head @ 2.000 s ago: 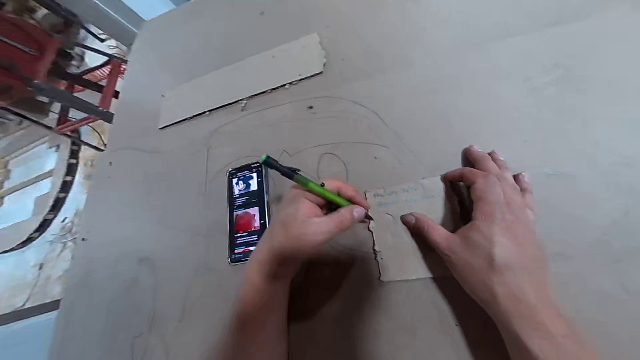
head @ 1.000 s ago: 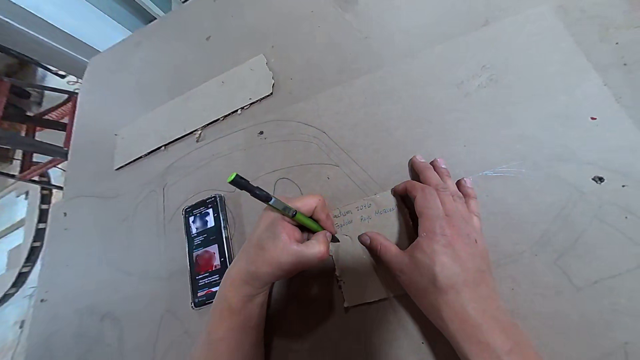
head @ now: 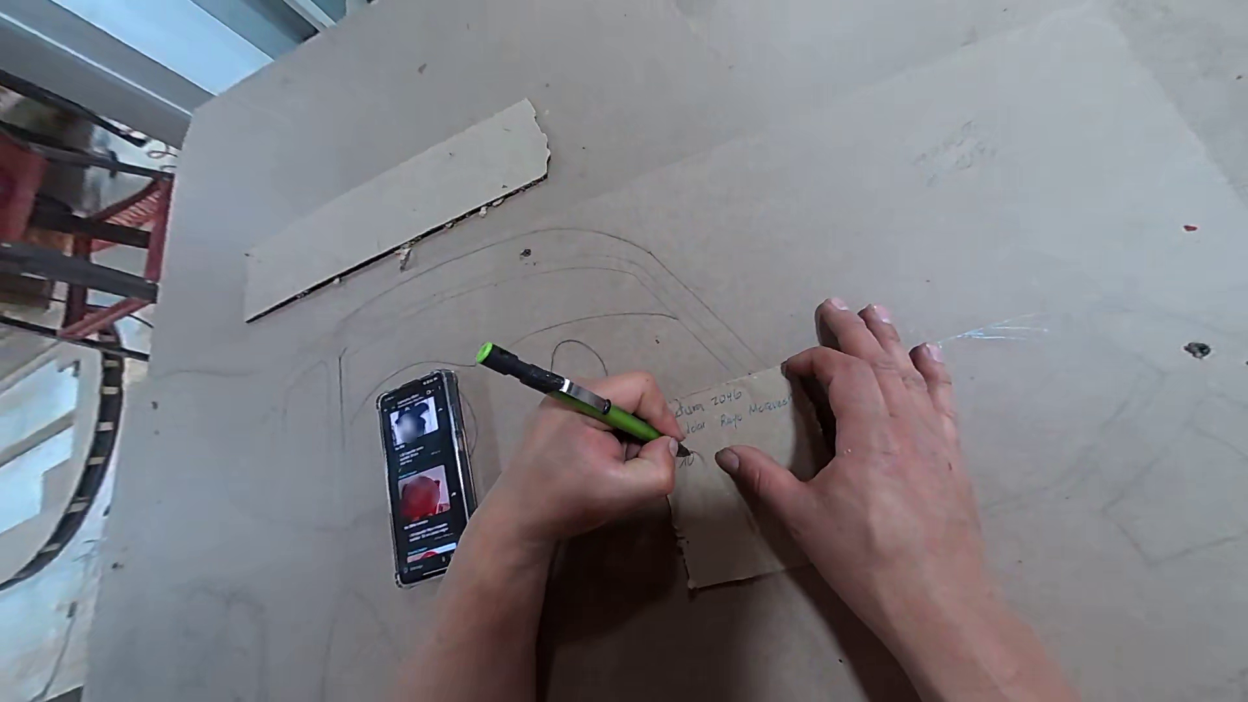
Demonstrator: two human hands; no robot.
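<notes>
A green and black pen or mechanical pencil [head: 575, 398] is gripped in my left hand [head: 595, 463], its tip touching a small piece of cardboard [head: 741, 526]. Handwriting runs along the upper part of that piece, and its left edge is torn. Holding no object, my right hand [head: 877, 458] lies spread over the right side of the cardboard, with the thumb near the pen tip and the other fingers on the surface beyond. Just left of my left hand lies a smartphone [head: 424, 478] in a clear case, its screen lit.
A long strip of board [head: 400, 210] with a rough edge lies farther back on the large table surface [head: 799, 214], which bears curved pencil lines. Beyond the table's left edge are a red and black metal frame [head: 117, 244] and a curved piece with a slotted edge [head: 93, 458].
Writing on the cardboard shows more clearly now. My left hand still holds the pen at the cardboard, and my right hand still rests on it. The view has shifted.
</notes>
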